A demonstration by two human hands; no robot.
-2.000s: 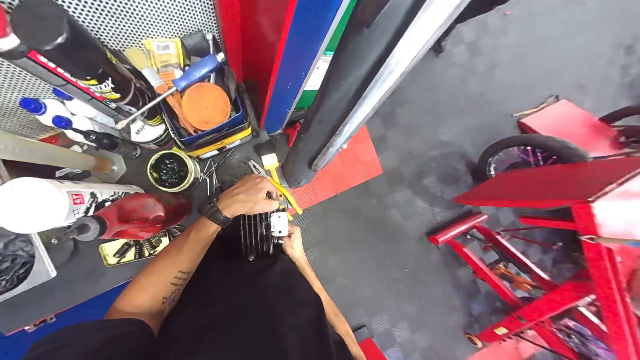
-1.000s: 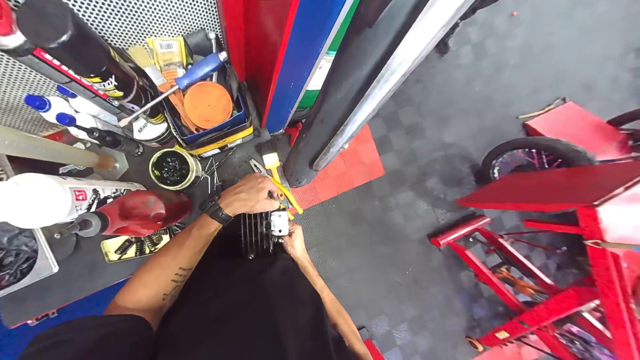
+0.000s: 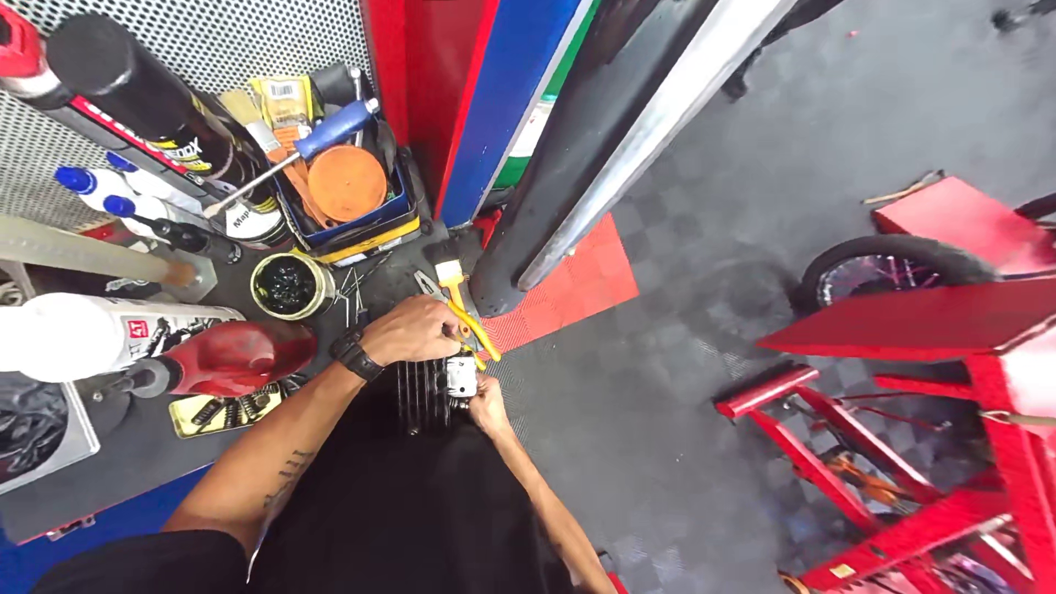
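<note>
A finned metal engine part (image 3: 425,388), probably a cylinder or its head, lies close against my torso at the bench's edge. My left hand (image 3: 415,332), with a dark watch at the wrist, is over its top with the fingers bent together; what is between the fingertips is hidden. My right hand (image 3: 490,406) is at the part's right side, the fingers curled around its pale end. Just beyond my left hand lie pliers with yellow handles (image 3: 477,328) and a brush with a yellow handle (image 3: 450,274).
An open tub of dark grease (image 3: 290,285), a red bottle (image 3: 243,356) and a yellow tray of springs (image 3: 224,412) stand at left. Behind is a tool box (image 3: 363,239) with a blue-handled tool (image 3: 334,130). A dark post (image 3: 569,165) rises beyond; red metal stands (image 3: 874,478) are at right.
</note>
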